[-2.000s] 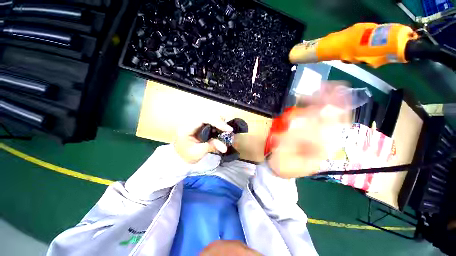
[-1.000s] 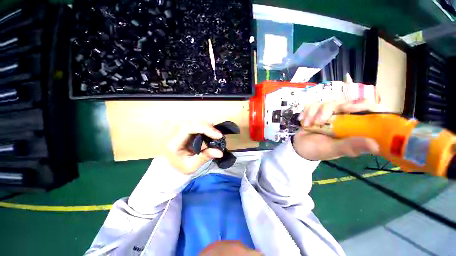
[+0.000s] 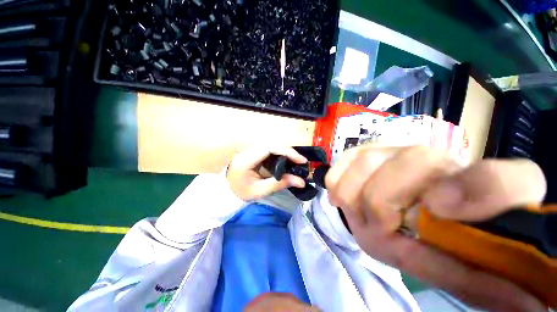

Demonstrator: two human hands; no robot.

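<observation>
My left hand (image 3: 259, 173) holds the black plastic housing (image 3: 300, 172) with its curved wings spread, above the front edge of the cardboard sheet (image 3: 201, 137). My right hand (image 3: 421, 201) is large and close to the camera, closed around the orange electric screwdriver (image 3: 488, 244). The dark driver tip (image 3: 320, 175) is at the right side of the housing; whether it touches a screw cannot be seen. The red-and-white screw tray (image 3: 325, 131) is partly hidden behind my right hand.
The black parts tray (image 3: 214, 94) is behind the cardboard, with a thin pale stick (image 3: 283, 64) on its small parts. A clear plastic bag (image 3: 400, 82) lies behind the screw tray. A black tube tray (image 3: 70, 122) stands at left, an open carton (image 3: 477, 113) at far right.
My right hand took hold of the hanging screwdriver, moved over the screw tray, then brought the tip left to the housing. My left hand kept its hold and shifted slightly right.
</observation>
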